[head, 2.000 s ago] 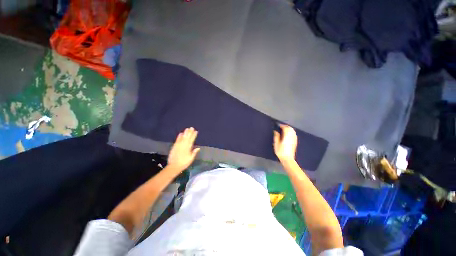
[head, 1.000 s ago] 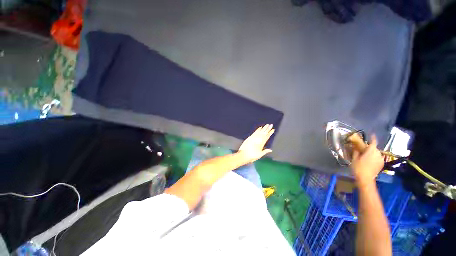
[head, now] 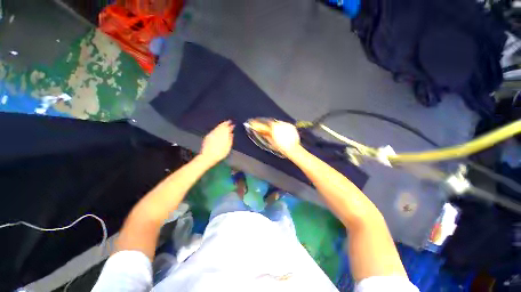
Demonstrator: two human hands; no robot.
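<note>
The dark navy trousers [head: 214, 94] lie flat and folded along the near edge of the grey pressing table cover [head: 320, 63], the wide end at the left. My right hand [head: 284, 138] is closed on the handle of the steam iron [head: 260, 132], whose silver plate is on the middle of the cloth, pointing left. My left hand [head: 218, 142] is at the cloth's near edge, left of the iron, with its fingers curled. Whether the fingers pinch the cloth cannot be told.
A yellow steam hose [head: 457, 151] and a black cable [head: 380, 116] run from the iron to the right, above the cover. A dark crumpled pile [head: 434, 51] is at the far right. A white patch [head: 444, 223] is at the right edge. A red plastic bag [head: 137, 25] is at far left.
My right hand took hold of the iron at the right and has brought it left onto the middle of the trousers. My left hand has moved left from the narrow end.
</note>
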